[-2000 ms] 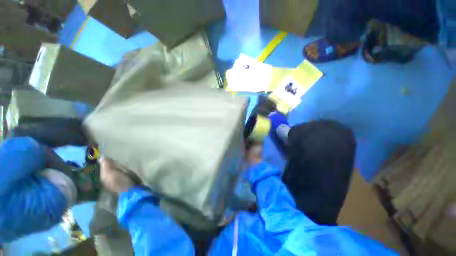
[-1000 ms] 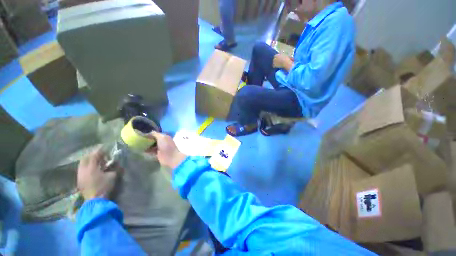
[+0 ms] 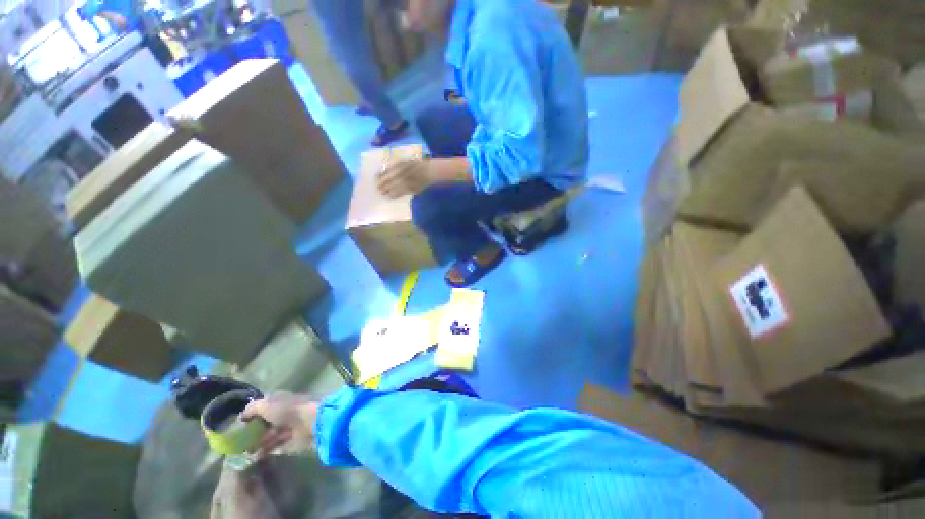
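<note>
My right hand (image 3: pixel 284 426) grips a black tape dispenser with a yellowish tape roll (image 3: pixel 233 421) at the lower left. The dispenser is over a grey-green sack-covered parcel (image 3: pixel 170 471), which is cut off by the bottom edge. My left hand (image 3: pixel 243 495) is just below the tape roll, against the parcel; it is blurred and cut off, and its fingers are not clear. Label sheets on yellow backing (image 3: pixel 461 329) lie on the floor beyond my right forearm.
A person in a blue smock (image 3: pixel 527 101) sits ahead with a hand on a brown carton (image 3: pixel 390 218). A large grey-green parcel (image 3: pixel 198 248) stands at the left among cartons. Flattened cartons (image 3: pixel 710 304) lean at the right, one with a red-edged label. Another person's legs show behind.
The view has tilted up and turned. My right hand with the dispenser and my left hand sit lower in view. The seated person's hand is now on the carton.
</note>
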